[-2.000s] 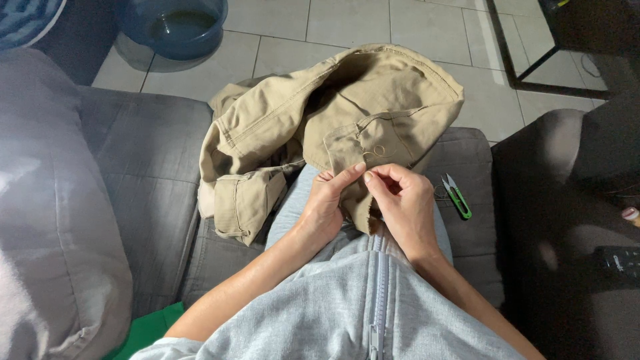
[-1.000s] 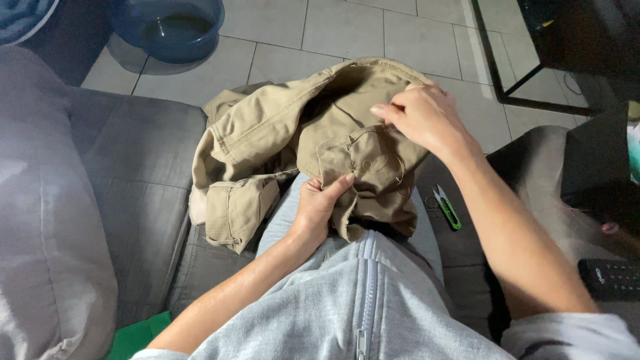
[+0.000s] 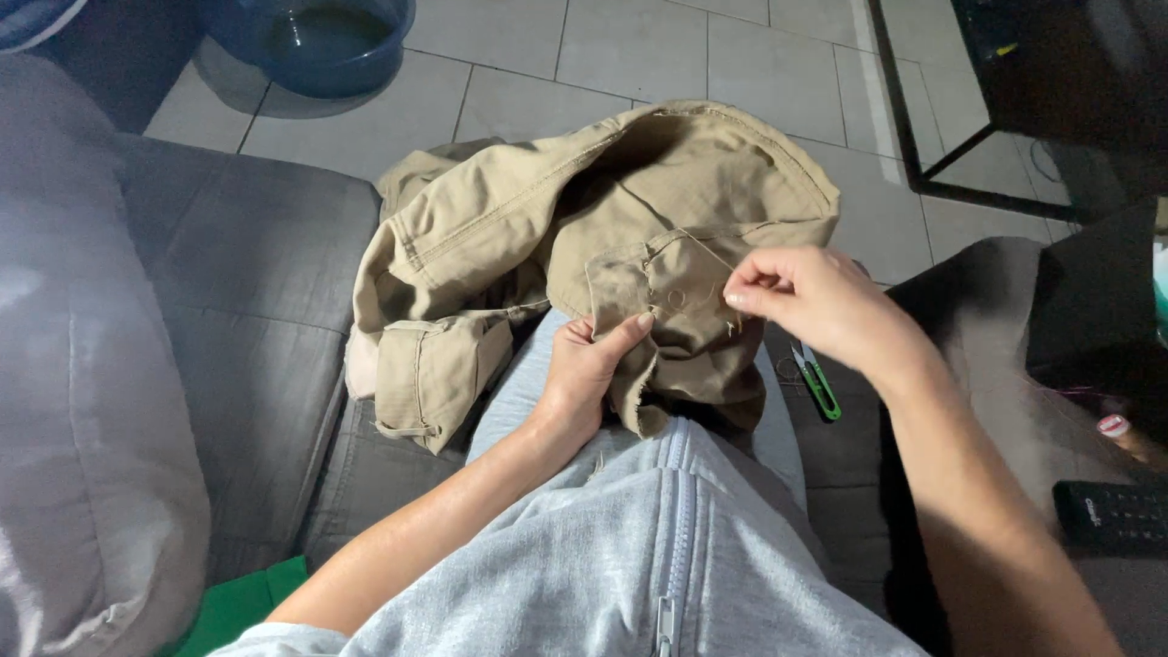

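Observation:
A khaki cloth garment (image 3: 493, 214) lies bunched across my lap, with raw, frayed edges and a line of stitches near its middle. My left hand (image 3: 593, 365) pinches a folded flap of it between thumb and fingers, beside the stitches. To the right, just above the cloth, my right hand (image 3: 789, 287) has thumb and forefinger pinched together at a thin tan thread (image 3: 707, 246); whether a needle is between the fingertips cannot be told. Green-handled thread snips (image 3: 818, 383) lie on the sofa seat, right of my leg.
A blue plastic basin (image 3: 333, 50) stands on the tiled floor at upper left. A grey cushion (image 3: 91, 383) and green cloth (image 3: 242, 607) are at left. A black remote control (image 3: 1109, 516) and a thread spool (image 3: 1113, 426) lie at right, below a dark-framed glass piece of furniture (image 3: 899, 119).
My right hand first rose away from the stitches toward the upper right, then came back down close to the cloth. My left hand has kept hold of the flap.

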